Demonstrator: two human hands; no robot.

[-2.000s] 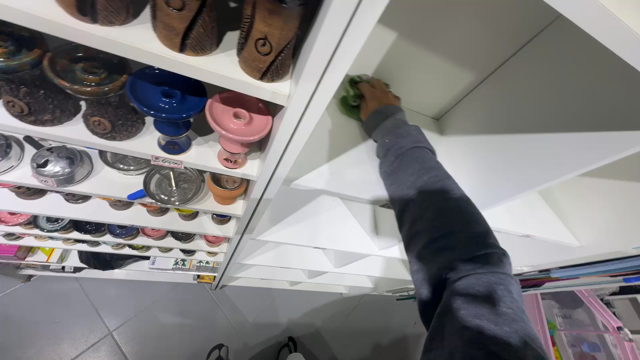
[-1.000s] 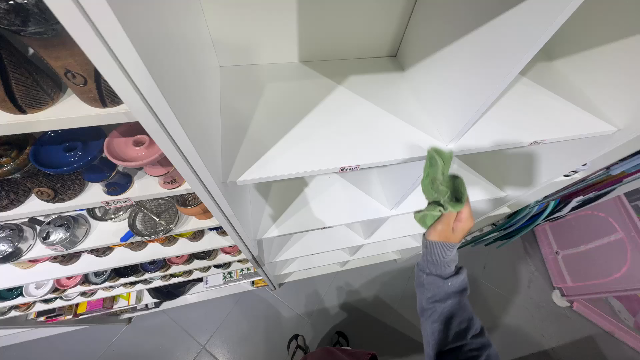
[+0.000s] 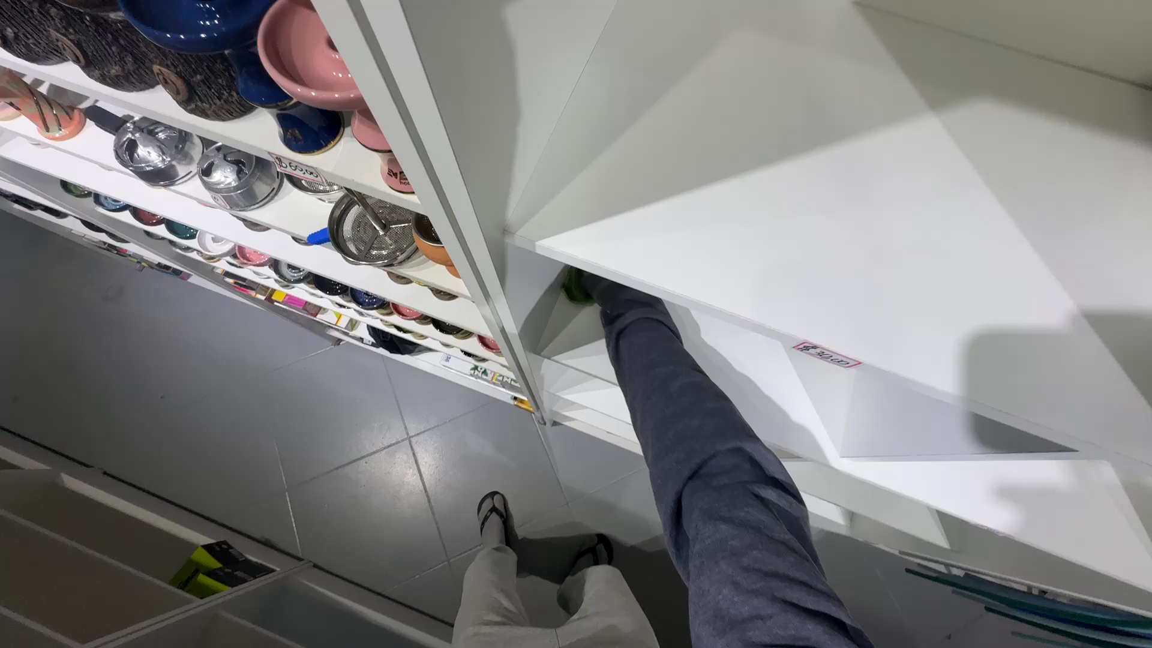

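A white shelf board (image 3: pixel 792 207) with a price tag (image 3: pixel 826 355) on its front edge fills the upper right. My right arm, in a dark grey sleeve, reaches under that board into the compartment below. The right hand itself is almost wholly hidden by the board. At the end of the sleeve a bit of green cloth (image 3: pixel 577 286) shows, near the compartment's left side panel. My left hand is out of the picture.
At left, shelves hold a pink ceramic bowl (image 3: pixel 310 56), a blue bowl (image 3: pixel 193 18), metal strainer-like pieces (image 3: pixel 371 229) and several small colored bowls. An upright panel (image 3: pixel 441 171) divides the units. Low shelving (image 3: pixel 162 576) stands at bottom left; my sandalled feet are on grey tiles.
The right hand, with the green cloth visible in it a second ago, has gone under the shelf board toward the left side. Two seconds ago it was on a shelf surface. The view has shifted.
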